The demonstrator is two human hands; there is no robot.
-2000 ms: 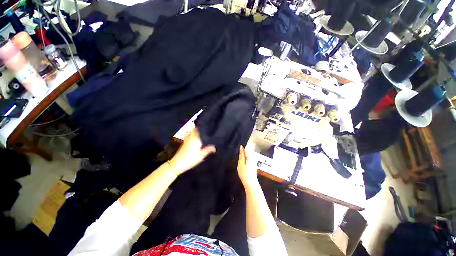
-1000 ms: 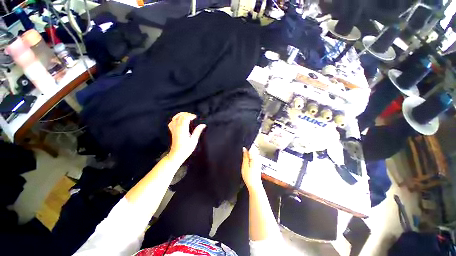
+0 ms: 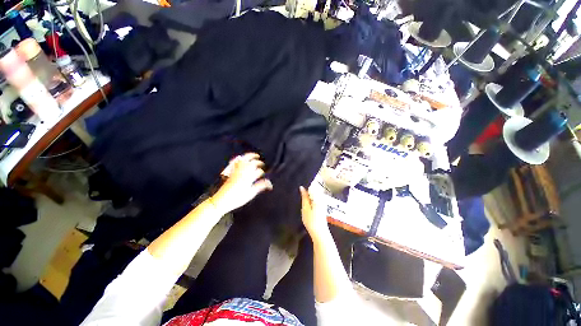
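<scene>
A large black cloth [image 3: 236, 83] spreads left of the white overlock machine [image 3: 388, 137] marked JUKI and drapes toward my lap. Its right edge lies against the needle area, where dark folds hide the presser foot. My left hand [image 3: 245, 181] rests on the cloth with fingers bent; whether it pinches a fold is unclear. My right hand [image 3: 311, 210] lies at the cloth's right edge, by the front left corner of the machine table, fingers pointing up; its grip is hidden.
The white machine table [image 3: 414, 232] has a brown edge and a dark strap across it. Dark thread cones [image 3: 532, 137] stand on pale discs at right. A neighbouring table [image 3: 70, 114] at left holds a pink bottle [image 3: 28, 79]. Yellow cardboard [image 3: 64, 258] lies on the floor.
The cloth's fold beside the needle has shifted and flattened, and less cloth hangs over my lap. My left hand moved up, then back down and right, its fingers now more bent.
</scene>
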